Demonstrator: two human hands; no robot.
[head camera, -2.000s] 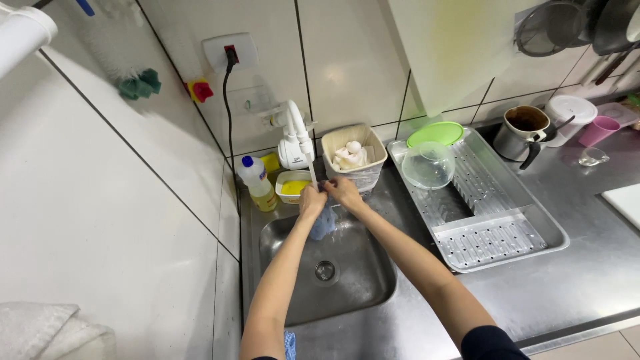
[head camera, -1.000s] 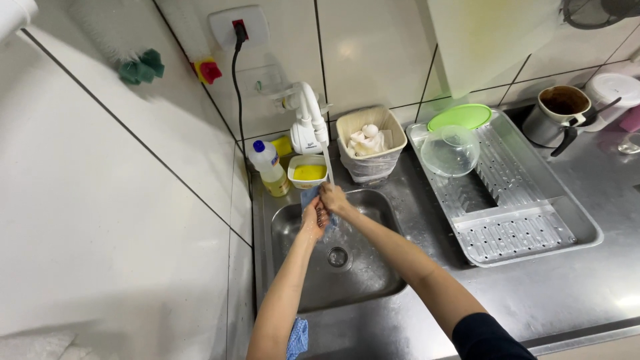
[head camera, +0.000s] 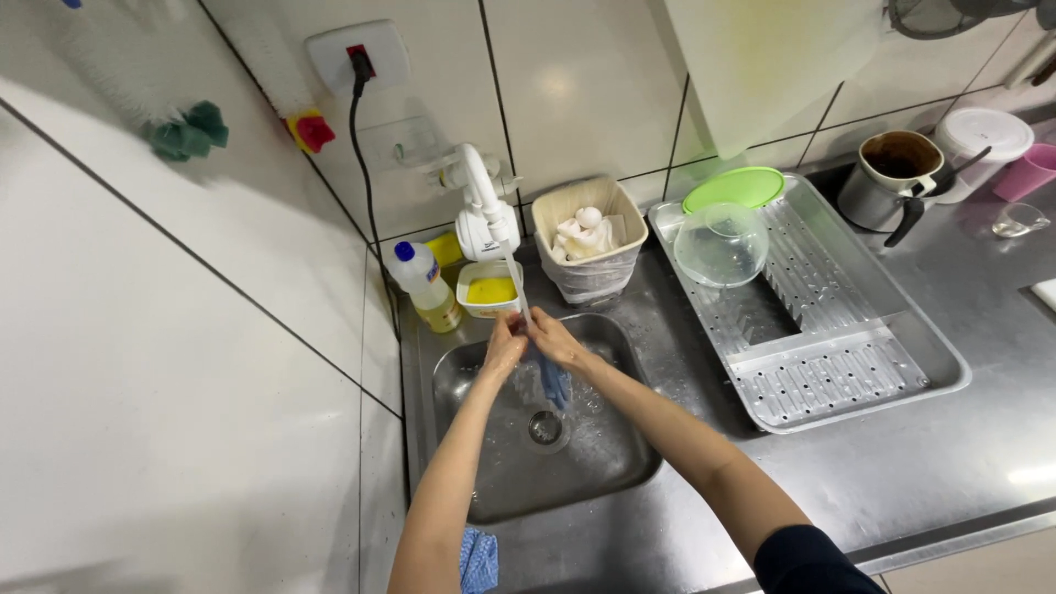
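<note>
Water runs from the spout of a white electric faucet (head camera: 488, 227) onto both hands above the steel sink (head camera: 569, 478). My left hand (head camera: 505, 345) and my right hand (head camera: 554, 337) grip a wet blue cloth (head camera: 554, 384) between them, which hangs down over the sink near the drain (head camera: 545, 428). The fingers are partly hidden at the stream. Just behind my left hand is a small white tub (head camera: 490, 290) with something yellow in it. A second blue cloth (head camera: 478, 561) lies at the sink's front edge, beside my left forearm.
A bottle with a blue cap (head camera: 427, 289) stands left of the tub. A lined bin (head camera: 590, 239) holding eggshells is behind the sink. To the right are an aluminium dish rack (head camera: 833, 371) with a clear bowl (head camera: 721, 247) and green lid (head camera: 734, 189), and a metal pot (head camera: 887, 194).
A second ago both hands were bunched around the cloth lower in front of the faucet; now they are under the stream and the cloth hangs down from them.
</note>
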